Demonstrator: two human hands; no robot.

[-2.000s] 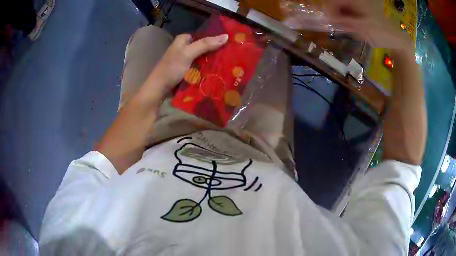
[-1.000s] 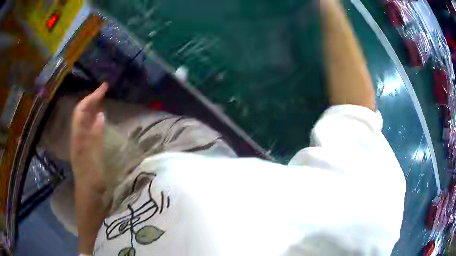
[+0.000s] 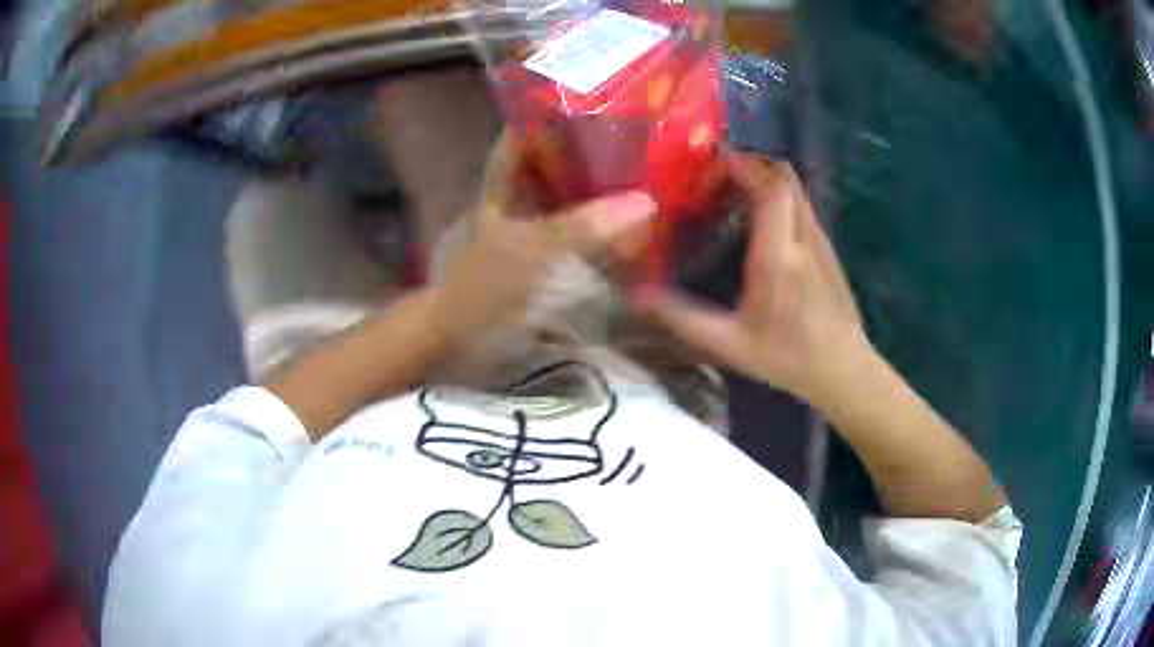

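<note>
A red phone box (image 3: 690, 108) with orange-yellow dots is held up above my lap, its far end near the top edge of the picture. Clear film (image 3: 497, 38) is loose around it and glints. A white box label (image 3: 597, 52) lies at its far end. My left hand (image 3: 519, 259) is blurred and grips the box from the left and below, thumb on its face. My right hand (image 3: 785, 278) is around the right and near side of the box, fingers bent, thumb at the near end.
The film sealer (image 3: 304, 44) curves along the top left, with brown and metal edges. A green surface (image 3: 962, 329) with a white line (image 3: 1109, 228) is at the right. Shiny wrapped material (image 3: 1133, 569) shows at the lower right edge. Blue-grey floor (image 3: 114, 329) is at the left.
A second ago my left hand was empty and my right arm reached over the green surface. Now both hands hold a red box above my lap, and the view has turned back left.
</note>
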